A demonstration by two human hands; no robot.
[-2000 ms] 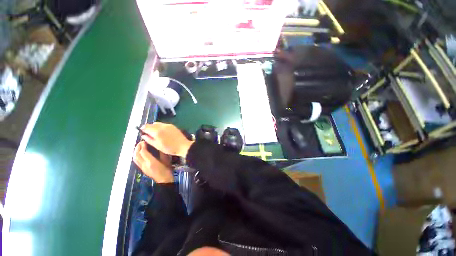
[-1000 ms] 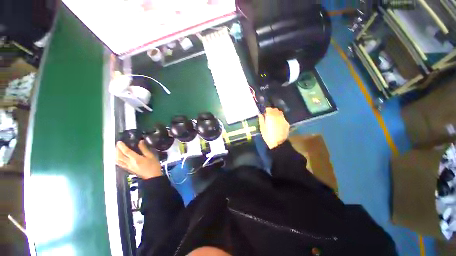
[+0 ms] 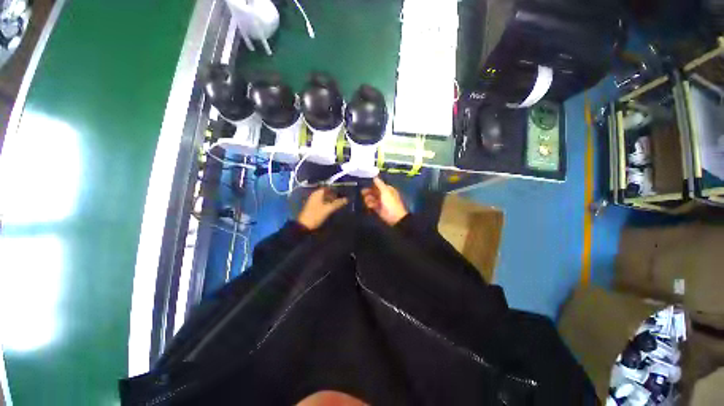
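Four security cameras with glossy black ball heads stand in a row at the bench edge; the rightmost [image 3: 366,116] is nearest my hands. White bases and thin white pigtail cables [image 3: 274,176] hang toward me. My left hand [image 3: 320,208] is below the bench edge, fingers curled beside a thin, pale strip or lead. My right hand [image 3: 387,201] is just below the rightmost camera's base, fingers bent. Whatever lies between the fingers is too small and dark to tell.
A green conveyor [image 3: 95,158] with metal edging runs at left. A white keyboard [image 3: 426,67], black printer [image 3: 556,47] and mouse [image 3: 491,129] are on the bench. Cartons [image 3: 470,238] stand below and at right. An all-white camera [image 3: 258,20] is at the back.
My left hand has left the leftmost camera and moved right, below the bench edge. My right hand has moved left from beside the mouse. The view has shifted closer to the bench front.
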